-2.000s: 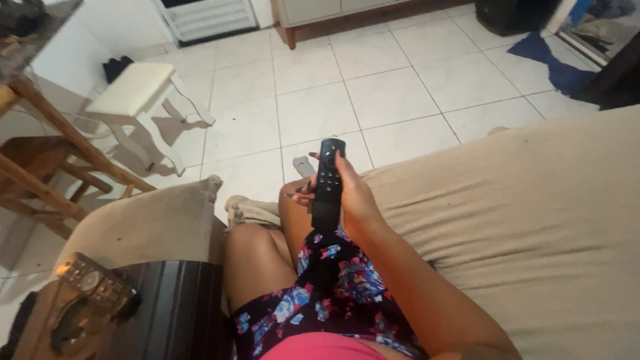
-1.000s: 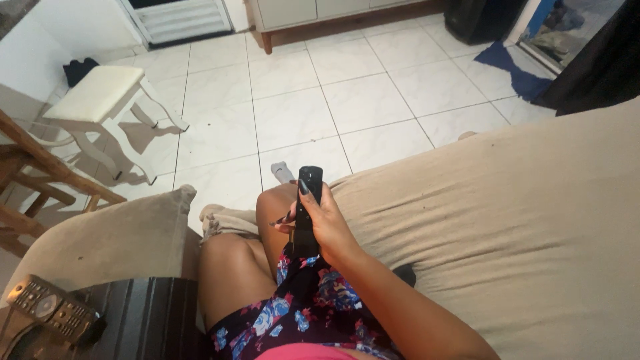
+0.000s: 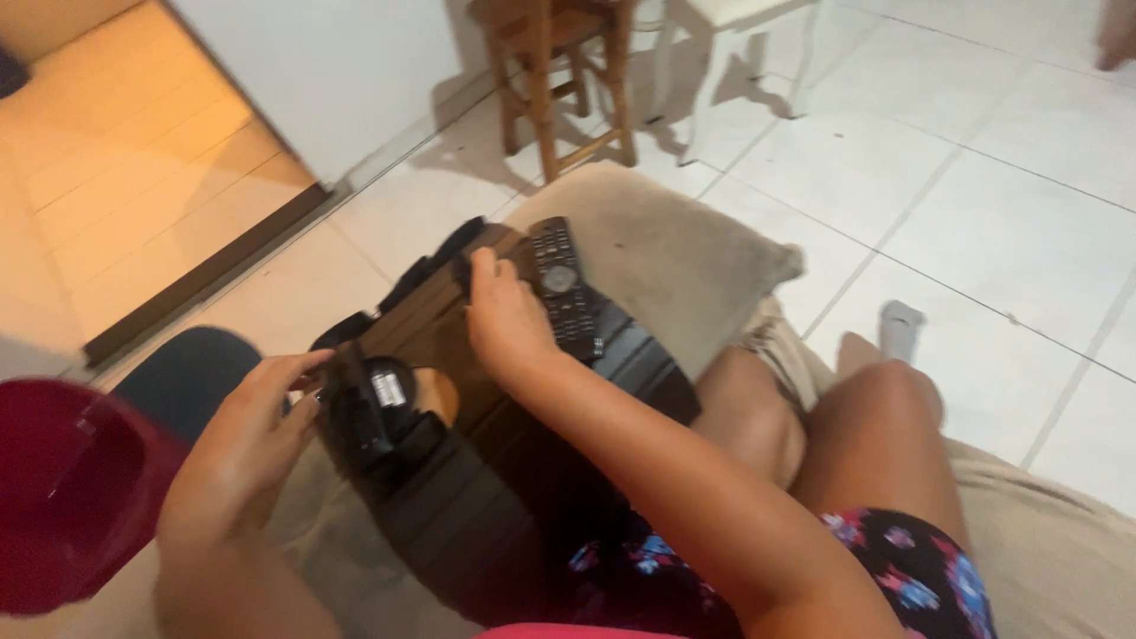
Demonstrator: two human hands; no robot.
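Observation:
My left hand [image 3: 266, 422] has its thumb and fingers at the near-left edge of a glossy black object [image 3: 359, 413] on a dark slatted armrest tray [image 3: 470, 524]. A round black part with a pale label [image 3: 388, 388] is beside that object. My right hand [image 3: 508, 319] is low over the tray's far part, fingers bent, with a small dark thing [image 3: 463, 273] at the fingertips; blur hides what it is and whether it is held. Just right of this hand lies a long button remote control [image 3: 565, 288]. The tray rests over the beige-covered sofa arm [image 3: 657, 240].
A dark red rounded container [image 3: 80, 497] stands at the left, near a dark rounded shape [image 3: 191, 377]. Beyond the sofa arm are a wooden chair [image 3: 541, 111] and a white stool [image 3: 701, 80] on the tiled floor. A doorway threshold [image 3: 209, 275] runs at the left.
The view has swung left to the tray. My right hand, which held a black remote over my lap, is now over the tray. My left hand has come into view at the black object.

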